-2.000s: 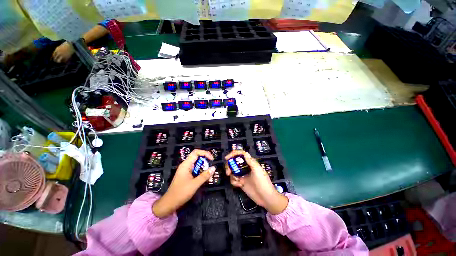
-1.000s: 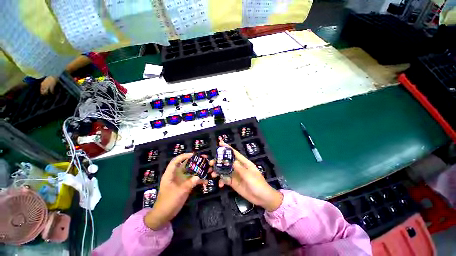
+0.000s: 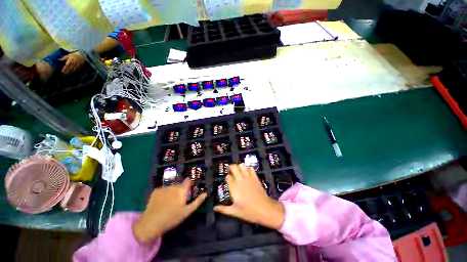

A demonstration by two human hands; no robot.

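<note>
The black foam tray [image 3: 158, 153] lies in front of me, its upper rows holding smartwatches with lit, coloured screens. My left hand [image 3: 166, 209] is over the tray's lower left, thumb and fingers apart around a lit watch [image 3: 196, 191] that sits low in a pocket. My right hand [image 3: 252, 198] is over the lower middle, fingers spread beside another lit watch [image 3: 224, 192] in a pocket. Neither watch looks lifted; fingertip contact is unclear. My right hand partly hides pockets beneath it. A dark watch [image 3: 283, 183] sits at the right.
Beyond are two rows of small blue-red screens [image 3: 209, 102], stacked black trays [image 3: 233, 53] and tangled cables [image 3: 123, 84]. A pink fan [image 3: 37, 184] and yellow basket [image 3: 88, 169] are left. A pen [image 3: 332, 136] lies right. Another person's hand [image 3: 73, 61] shows upper left.
Both hands have come down and apart to the tray. The watches held up before now appear low in pockets between my fingers. The view has shifted.
</note>
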